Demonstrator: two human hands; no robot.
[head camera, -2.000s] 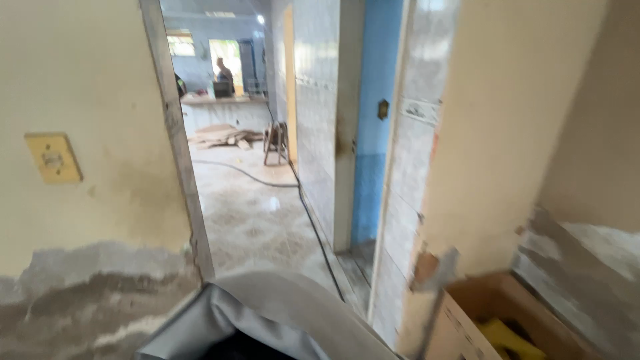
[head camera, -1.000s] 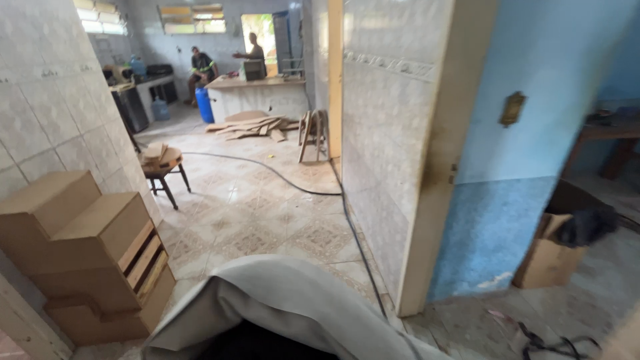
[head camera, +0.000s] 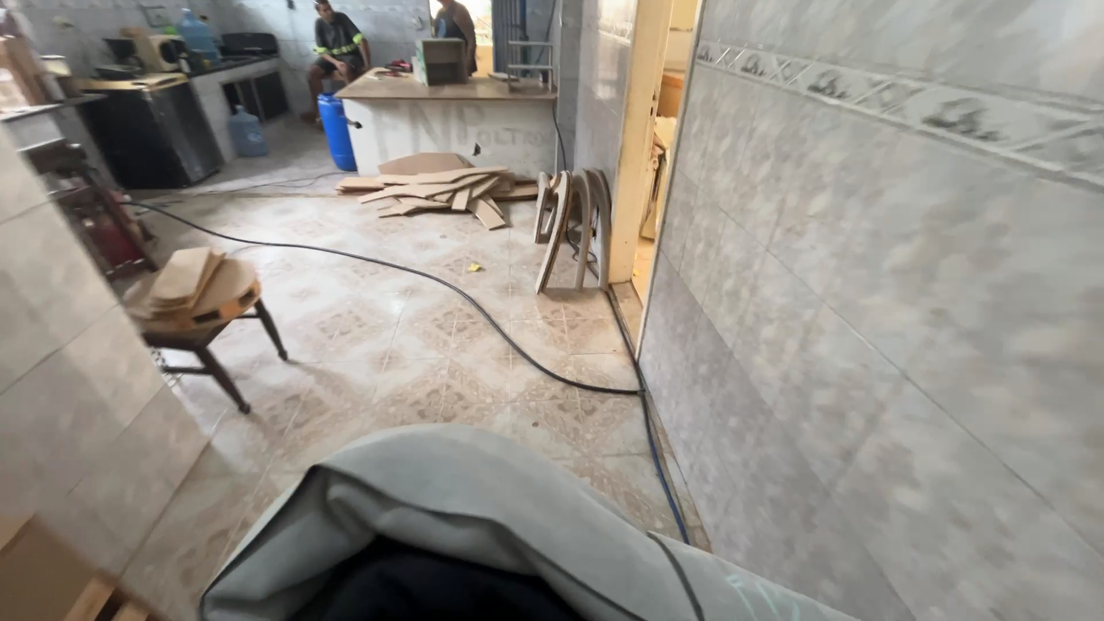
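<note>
Neither of my hands shows in the head view. A large roll or fold of grey sheet material (head camera: 483, 492) fills the bottom middle of the view, close to the camera, with a dark hollow under its front fold. Greenish marks run along its lower right part. What supports it is hidden below the frame. Beyond it lies the tiled floor (head camera: 345, 328), crossed by a black cable (head camera: 448, 289).
A stool (head camera: 203, 332) bearing cut board pieces (head camera: 185, 280) stands left. Curved wooden frames (head camera: 573, 228) lean by the doorway right of a board pile (head camera: 448, 185). Behind are a counter (head camera: 448, 129), a blue drum (head camera: 336, 131), a seated person (head camera: 338, 43) and another person (head camera: 455, 33). A tiled wall (head camera: 819, 302) runs along the right.
The view has moved forward through the doorway into the tiled room, and the stool and board pile are nearer. The grey material stays at the bottom of the view.
</note>
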